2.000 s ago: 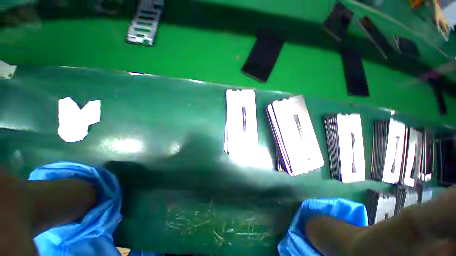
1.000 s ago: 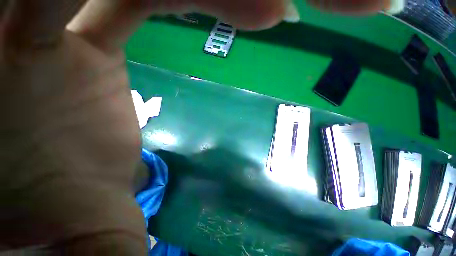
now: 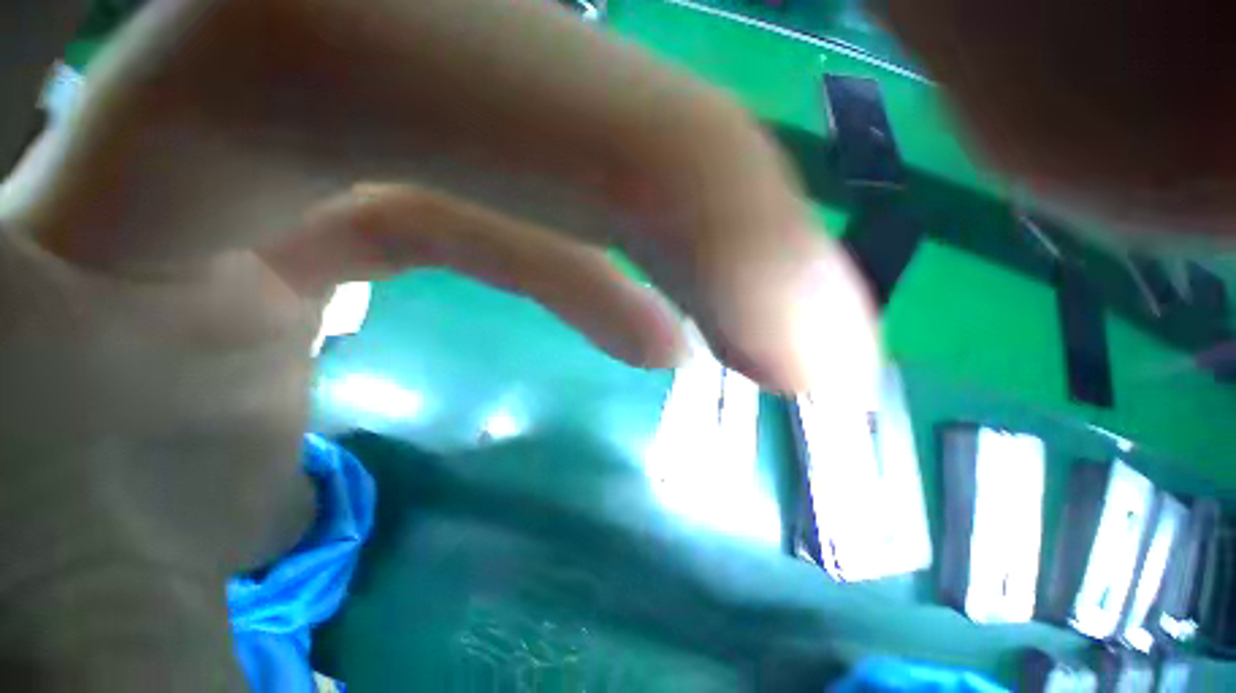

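Note:
My left hand (image 3: 488, 176) is large and blurred, close to the camera, and reaches from the left edge across the view. Its fingers are apart and nothing shows in them. Its fingertips overlap the far ends of two silver slotted plate stacks, the left stack (image 3: 712, 454) and the thicker stack (image 3: 874, 501). Contact cannot be told. A blurred, skin-toned shape fills the top right corner. It may be part of my right hand, but its grip is hidden. A blue sleeve edge shows at the bottom right.
More slotted plate stacks (image 3: 1003, 528) stand to the right on the dark green near surface. Black phone-shaped pieces (image 3: 862, 129) lie on the bright green conveyor belt (image 3: 969, 318) beyond. Part of a white patch (image 3: 346, 310) shows beside my left hand.
My left hand's fingers now stretch over the middle, in front of the stacks. The skin-toned shape at top right looms larger. The view has shifted, and the ladder-slotted plate is no longer visible.

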